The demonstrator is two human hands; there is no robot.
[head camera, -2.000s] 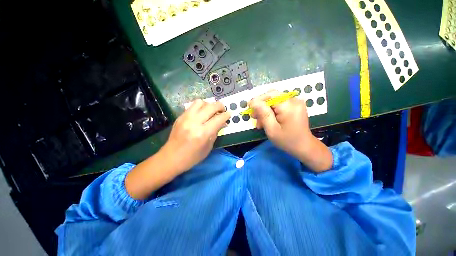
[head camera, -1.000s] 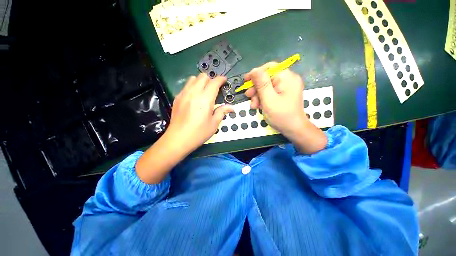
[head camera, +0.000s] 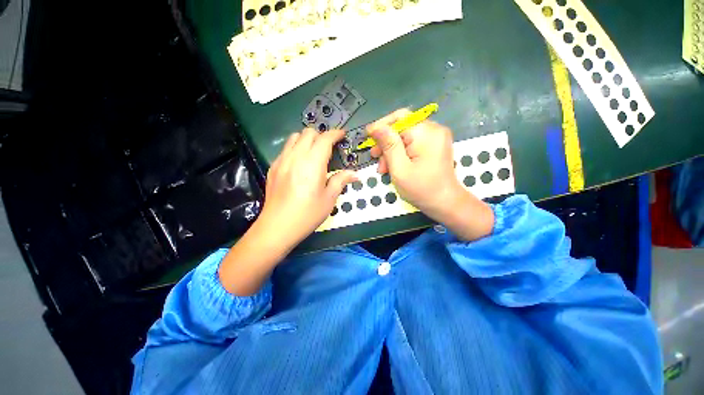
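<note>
My right hand (head camera: 417, 163) is shut on the yellow tweezers (head camera: 407, 122), whose tip touches or nearly touches the near dark grey part (head camera: 350, 156). My left hand (head camera: 299, 179) rests with its fingertips at that part's left edge; the fingers partly hide the part. A second dark grey part (head camera: 330, 109) with round rings lies just beyond it. The white backing sheet (head camera: 500, 160) with rows of black pads lies under both hands, nearest my body. Whether a pad is at the tweezer tip cannot be told.
Fanned dotted sheets (head camera: 266, 89) lie beyond the parts. A slanted dotted strip (head camera: 614, 104) crosses the yellow tape (head camera: 570, 139) at the right, with blue tape (head camera: 555, 160) beside it. A shiny black tray (head camera: 189, 204) is at the left. The green bench (head camera: 478, 85) curves at its edge.
The tweezers moved from the backing sheet to the near grey part. My left hand moved from the sheet to that part's edge. In the last second the hands barely moved.
</note>
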